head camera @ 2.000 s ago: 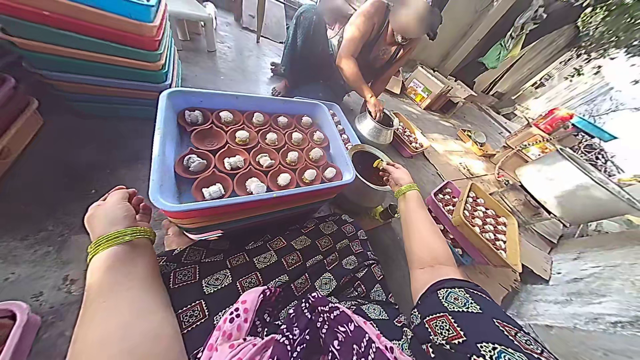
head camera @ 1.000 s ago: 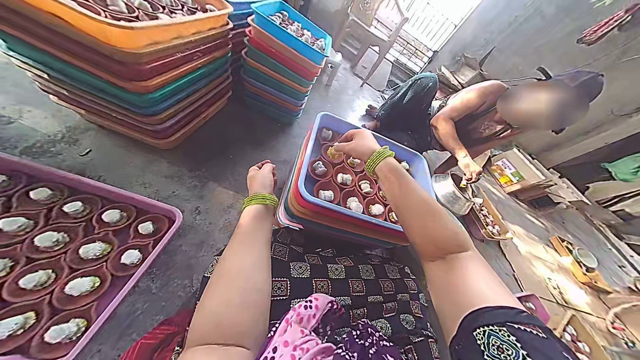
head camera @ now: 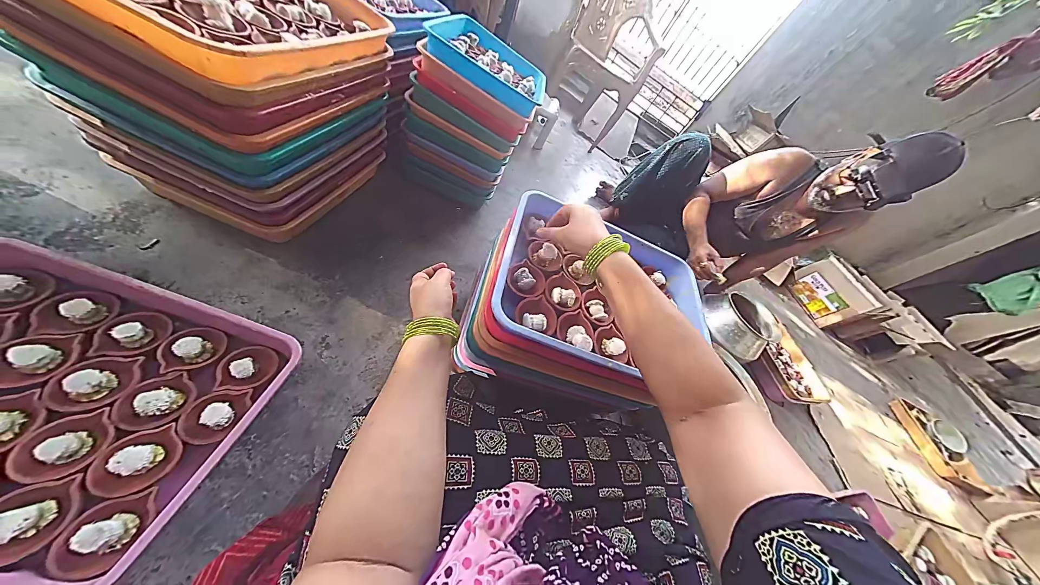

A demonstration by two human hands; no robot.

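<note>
A blue plastic tray (head camera: 526,325) holding several small clay lamps with whitish lumps in them tops a stack of coloured trays in front of me. My right hand (head camera: 574,230) reaches over the far left part of this tray, fingertips bent down at a clay lamp (head camera: 546,254); whether they pinch anything is hidden. Left of the stack, my left hand (head camera: 433,291) hangs above the floor with its fingers curled, and nothing shows in it. Green bangles circle both wrists. Just beyond the tray's right side stands a metal pot (head camera: 738,323).
A pink tray (head camera: 268,345) of filled clay lamps lies at the left. Tall stacks of trays, one topped by an orange tray (head camera: 268,65), another by a light blue tray (head camera: 479,61), rise behind. A co-worker (head camera: 764,203) sits at the right near cardboard boxes (head camera: 837,292) and a plastic chair (head camera: 609,57).
My right hand has moved from the pot beside the tray to over the clay lamps in the blue tray. The view has swung left, showing the pink tray.
</note>
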